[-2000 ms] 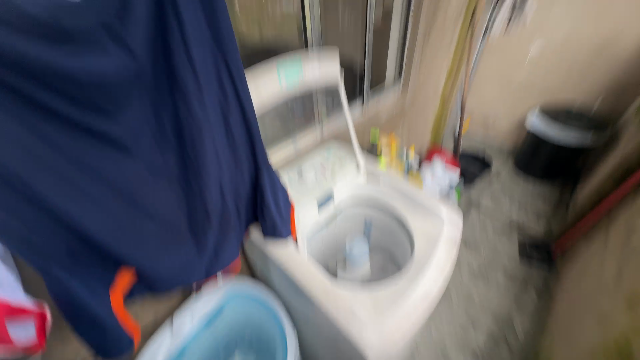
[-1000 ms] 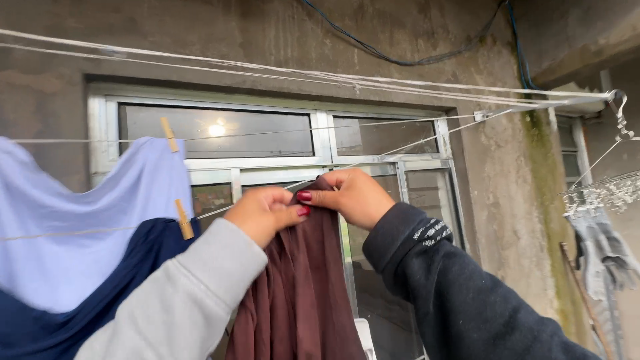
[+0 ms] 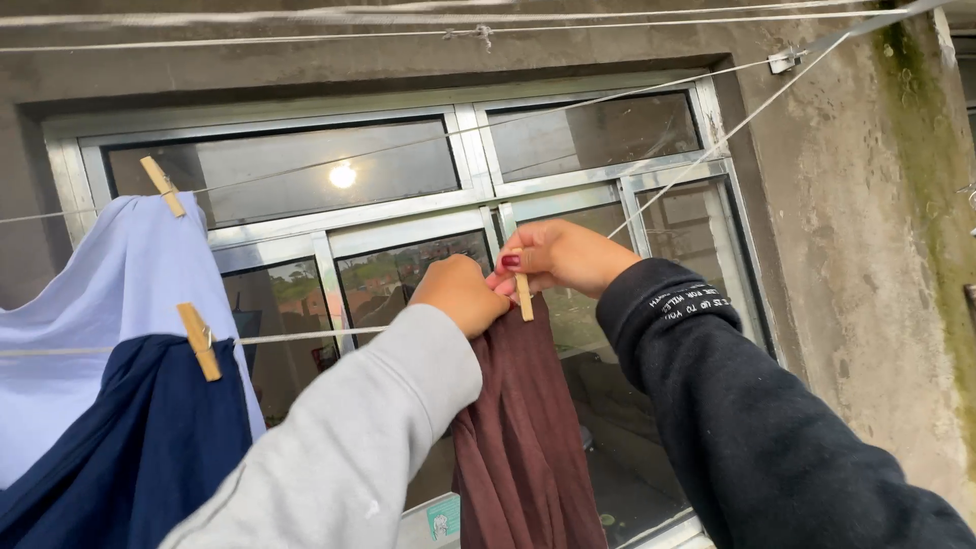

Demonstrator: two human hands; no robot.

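A brown cloth garment [image 3: 526, 427] hangs at the lower clothesline, bunched at its top. My left hand [image 3: 460, 293], in a grey sleeve, grips that bunched edge; its fingertips are mostly hidden. In my right hand [image 3: 545, 259], in a black sleeve, is a wooden clothespin [image 3: 524, 293], pinched between thumb and fingers at the garment's top. Whether the pin's jaws have closed over the line cannot be told. To the left, a navy garment [image 3: 160, 427] and a light blue cloth [image 3: 152, 267] hang from lines, each under a wooden clothespin [image 3: 200, 341].
Several white clotheslines [image 3: 305, 36] cross overhead, and another line [image 3: 724, 141] slants to the upper right. Behind the clothes are a metal-framed window [image 3: 480, 191] and a rough concrete wall [image 3: 831, 229]. A washing machine's raised lid [image 3: 431, 526] partly shows below.
A wooden clothespin is now in my right hand at the brown garment's top; one second ago both hands pinched the cloth there. The view has risen from the washing machine seen two seconds ago.
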